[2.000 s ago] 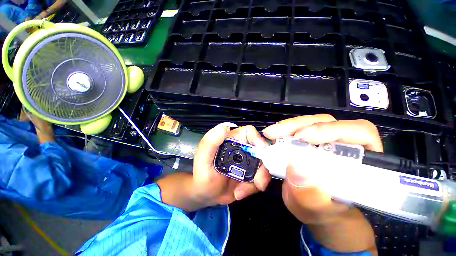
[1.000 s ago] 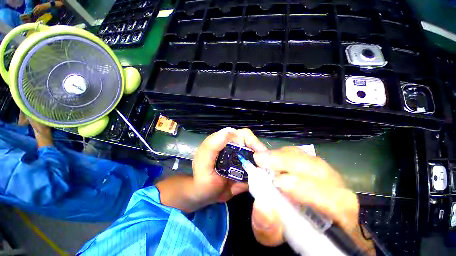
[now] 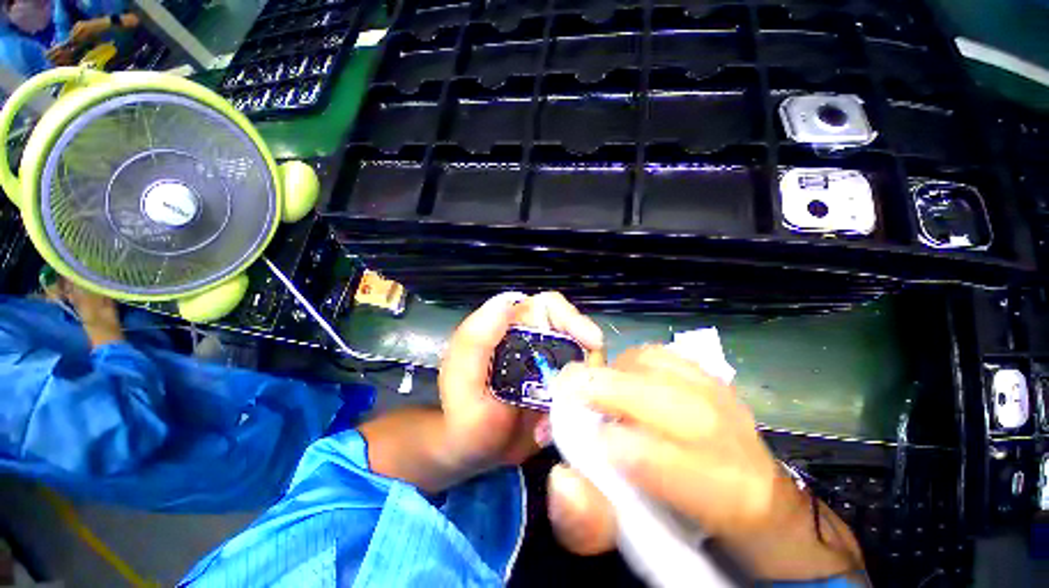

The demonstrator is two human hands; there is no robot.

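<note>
My left hand [image 3: 481, 385] holds a small black device housing [image 3: 518, 365] with a rounded-square silver rim, its open black side facing up. My right hand [image 3: 679, 442] grips a white dispensing syringe [image 3: 615, 482], which slants down to the picture's lower edge. The syringe's blue tip [image 3: 542, 365] is at the inside of the housing; whether it touches is too small to tell. The syringe's rear end is out of the picture, and my right fingers cover part of its barrel.
Stacked black trays [image 3: 552, 244] stand in front, with white parts [image 3: 827, 201] and a dark shiny-rimmed part [image 3: 952, 215] in pockets. A lime-green fan [image 3: 161, 201] is at left. White paper [image 3: 703, 351] lies on the green bench [image 3: 828, 385]. A person's blue sleeve [image 3: 150, 402] is at left.
The syringe has swung from lying toward the right to pointing steeply down toward the lower edge. My right hand has turned with it and moved lower. The blue tip has moved within the housing.
</note>
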